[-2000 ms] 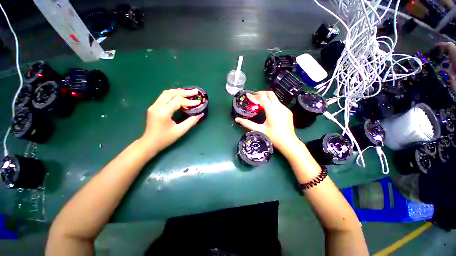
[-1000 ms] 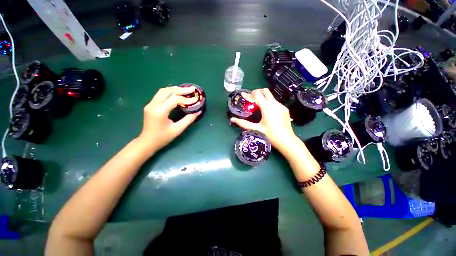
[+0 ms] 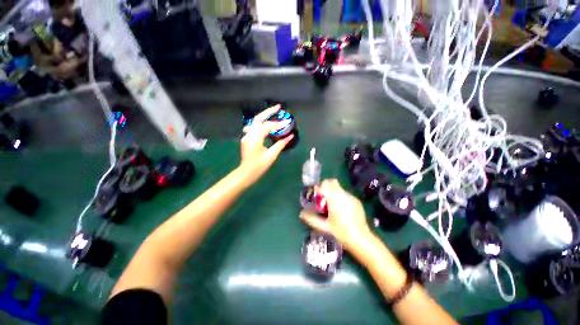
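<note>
My left hand [image 3: 259,145] is stretched forward at the conveyor's near edge, its fingers and thumb around a black cylindrical unit with a blue-lit top [image 3: 283,123]. My right hand [image 3: 340,212] grips another black unit [image 3: 308,198] on the green bench; red light shows by its fingers. An unlit unit with a shiny top [image 3: 322,254] stands just below that hand. A small clear pot with a pale stick [image 3: 311,171] stands just beyond the right hand's unit. The picture is blurred.
The dark conveyor [image 3: 356,105] runs across behind the bench. Tangled white cables [image 3: 458,127] hang at right, above more black units and a white tub [image 3: 540,228]. A white-blue item [image 3: 400,157] lies right of centre. More units and a slanted pale strip [image 3: 143,82] are at left.
The view has tilted up and shows more beyond the conveyor. My left hand has moved forward to the conveyor; the unit in it shows blue instead of red. My right hand stays on its red-lit unit.
</note>
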